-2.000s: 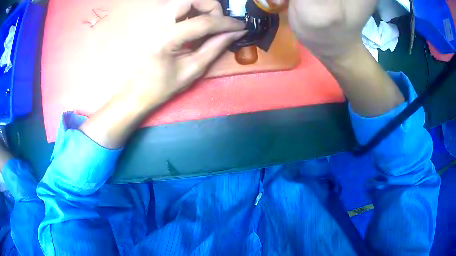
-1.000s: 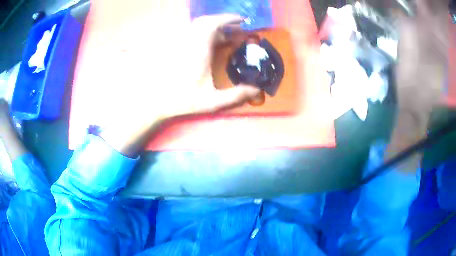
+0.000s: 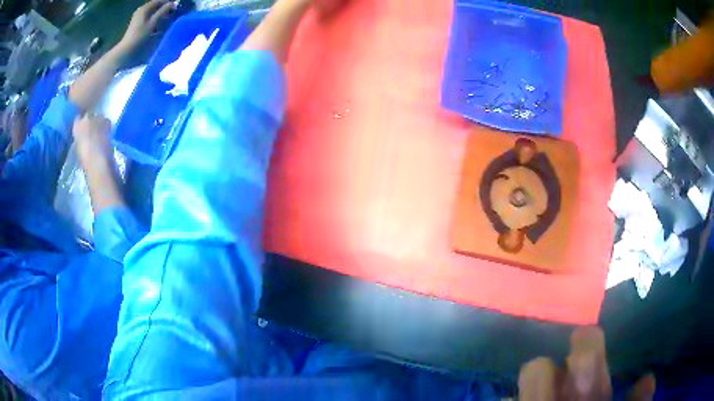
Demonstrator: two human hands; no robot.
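The orange-brown fixture lies on the red-pink mat. Its round recess shows a pale centre and dark rim, with no housing in it. My left arm reaches to the top of the view; my left hand is mostly cut off by the top edge, and what it holds is hidden. My right hand is low at the bottom right, partly cut off, with its fingers apart and nothing visible in them. The blue small-parts bin sits directly behind the fixture with thin metal pieces inside.
A blue bin with a white crumpled item stands left, beside another person's blue-sleeved arms. White tissue and a metal stand are at right. An orange tool, likely the screwdriver, is at the upper right.
The view has shifted left. The housing has left the fixture. My left hand has moved from the fixture to the top edge; my right hand has moved from the right side to the bottom.
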